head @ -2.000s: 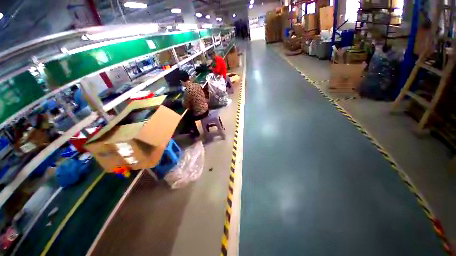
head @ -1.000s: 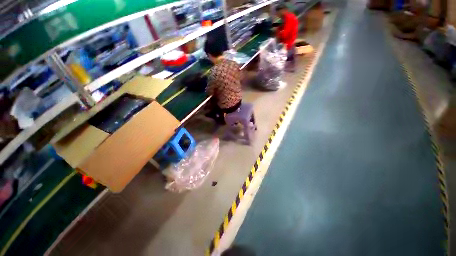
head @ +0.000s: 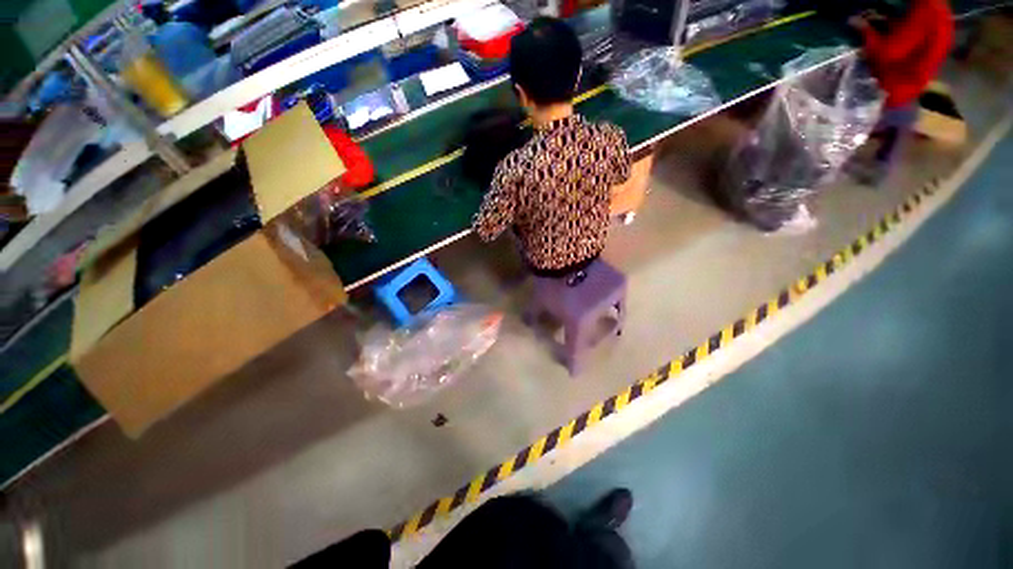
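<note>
Neither of my hands is in view. An open brown carton stands on the green belt at the left, its flaps spread. Dark contents with a shiny surface show inside it. A red item and clear plastic lie just behind the carton's right side. My dark-clothed legs and one dark shoe show at the bottom edge, beside the striped floor tape.
A seated person in a patterned top is on a purple stool at the belt. A blue stool and clear plastic bag are on the floor. Another person in red is farther right, near a large plastic bag.
The view has turned left and down and moved closer to the carton and seated person. My legs and shoe have come into view. The carton's dark contents show more.
</note>
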